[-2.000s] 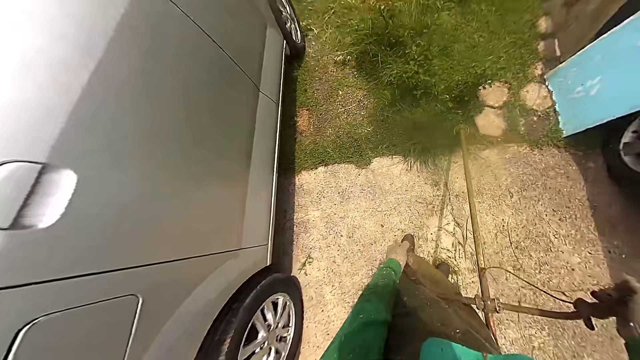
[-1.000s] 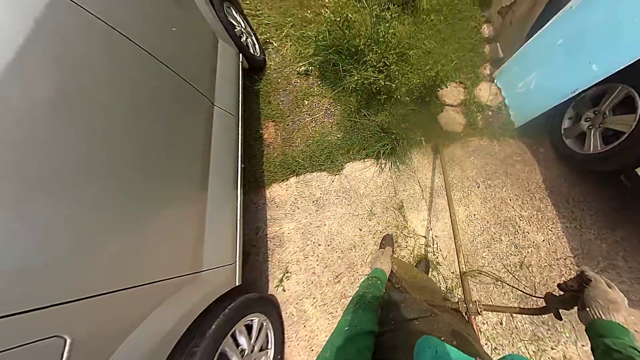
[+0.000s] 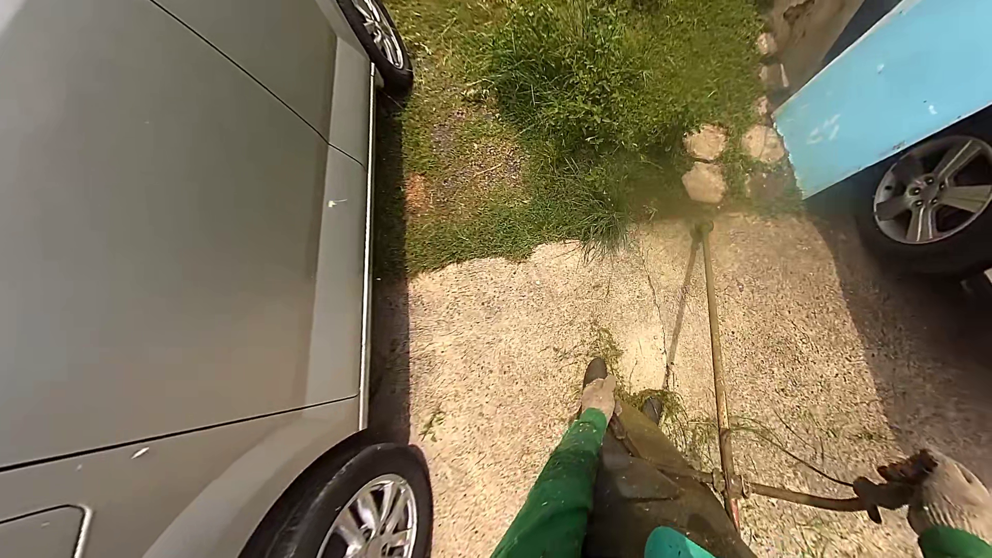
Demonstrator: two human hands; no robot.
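My right hand [image 3: 952, 492], in a pale work glove, is closed around the dark grip at the right end of a brush cutter's handlebar [image 3: 806, 496]. My left hand [image 3: 599, 395], also gloved, with a green sleeve, is at the handlebar's left end, its fingers closed on a grip that is mostly hidden. The long shaft [image 3: 714, 333] of the brush cutter runs forward to its head [image 3: 703, 226], at the edge where concrete meets grass. The cutting part is blurred. A thin cable curves from the shaft to the right grip.
A silver car [image 3: 178, 256] stands along the left, its rear wheel [image 3: 372, 519] close by. Tall grass [image 3: 589, 85] lies ahead, with stones [image 3: 704, 182] at its right edge. A light blue panel [image 3: 876, 101] and another vehicle's wheel [image 3: 930, 190] are at the right.
The brush cutter's head has swung rightward, nearer the stones and blue panel. My right hand, partly cut off at the frame's edge two seconds ago, shows more fully. The view has shifted somewhat.
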